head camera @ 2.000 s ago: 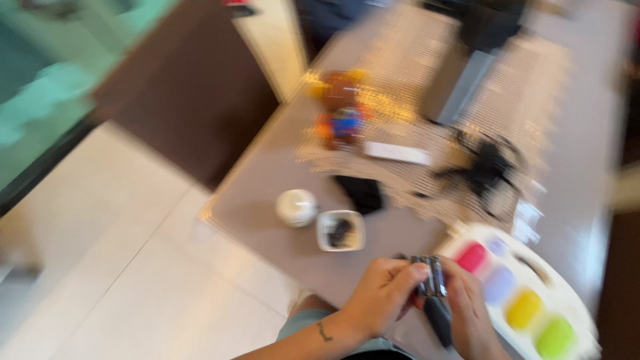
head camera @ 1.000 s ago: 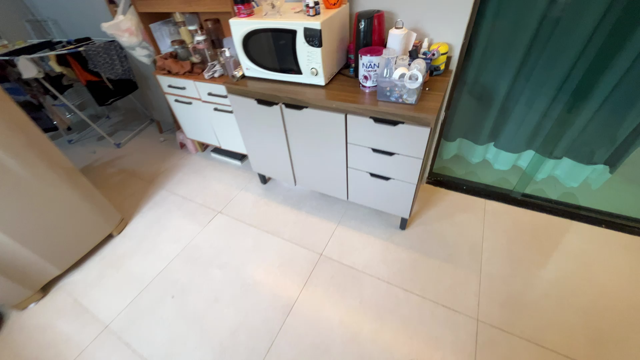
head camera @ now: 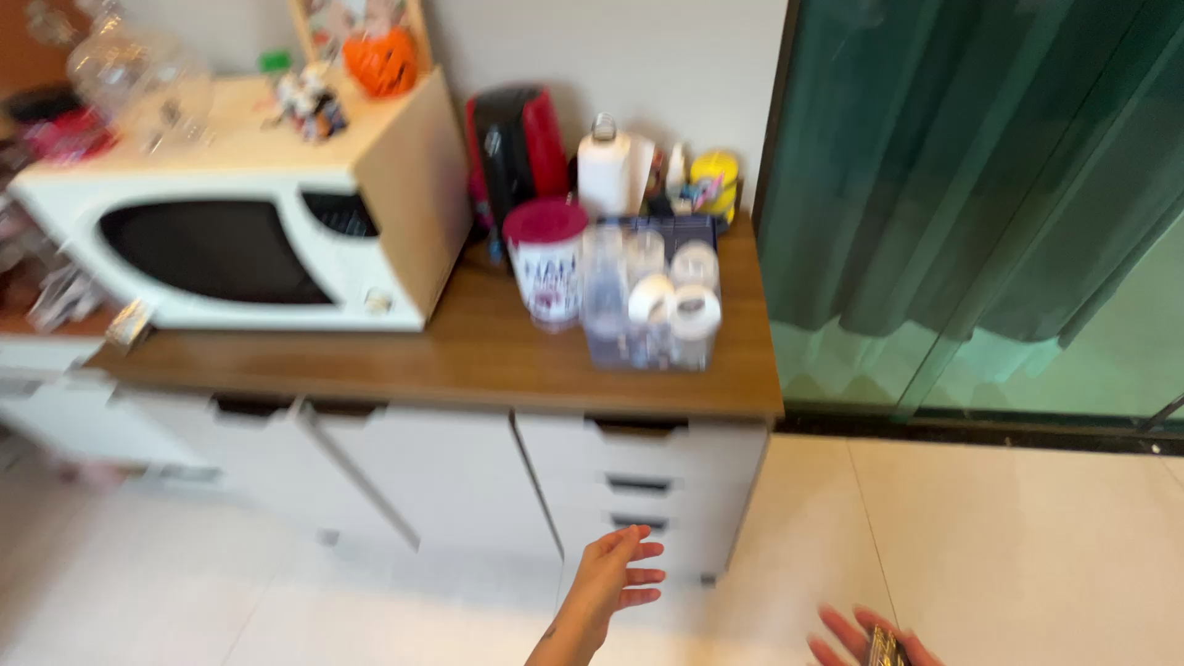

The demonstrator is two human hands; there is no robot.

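Observation:
My left hand [head camera: 615,573] reaches forward with its fingers apart and nothing in it, in front of the white drawers [head camera: 647,481] of the cabinet. At the lower right edge my right hand [head camera: 865,638] shows only in part, palm up, with a small dark and gold-coloured object [head camera: 885,647] lying in it; blur hides what it is. Beyond the hands, a clear plastic bin [head camera: 647,347] of white-capped bottles stands on the wooden countertop [head camera: 444,365], beside a tin with a dark pink lid [head camera: 546,222].
A white microwave oven [head camera: 388,277] stands on the countertop's left part, with a pumpkin-shaped orange ornament [head camera: 382,63] on top. Behind the tin are a red and black appliance [head camera: 518,148] and a white bottle [head camera: 604,171]. A glass door with curtains [head camera: 925,185] is at the right.
The view has come much closer to the cabinet and microwave oven. Both hands, out of view one second ago, now show at the bottom, apart from each other.

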